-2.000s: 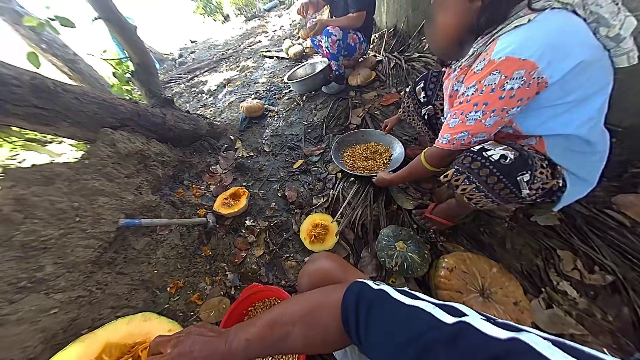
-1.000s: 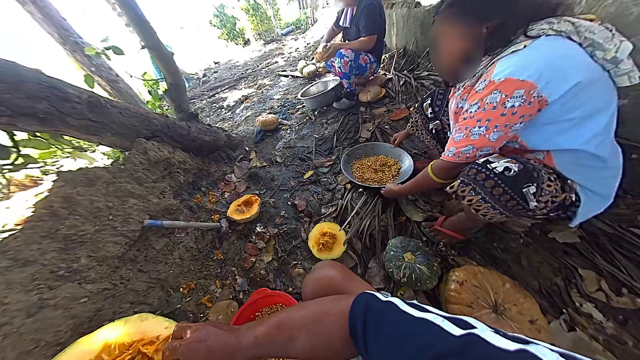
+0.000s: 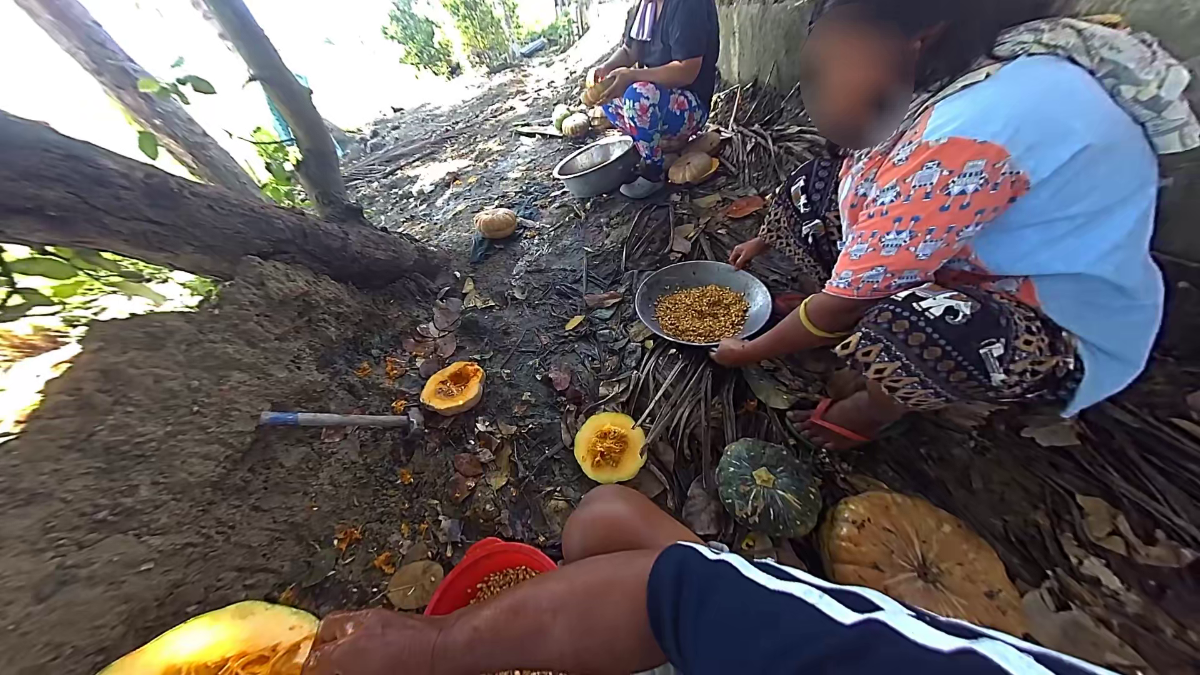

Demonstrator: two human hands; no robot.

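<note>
At the bottom left lies a large cut pumpkin (image 3: 225, 637) with yellow flesh and stringy orange pulp. My right hand (image 3: 370, 642) is at its right edge with curled fingers; the fingertips are partly hidden, and the frame's lower edge cuts off hand and pumpkin. Its forearm passes in front of a red plastic bowl (image 3: 478, 562) holding seeds. My left hand is out of view. Two smaller cut pumpkin pieces, one orange inside (image 3: 453, 387) and one yellow (image 3: 609, 447), lie cut side up beyond the bowl. A hammer (image 3: 342, 419) with a blue-ended handle lies left of them.
At right a crouching person (image 3: 1050, 216) holds a metal pan (image 3: 661, 314) of seeds. A green pumpkin (image 3: 769, 487) and a large orange-brown pumpkin (image 3: 919, 558) lie nearer. Farther back, another person (image 3: 670, 80) sits by a metal pot (image 3: 595, 169). A tree trunk (image 3: 187, 211) crosses the left side.
The view has shifted, showing more of the person at the back. My right hand stays at the cut pumpkin.
</note>
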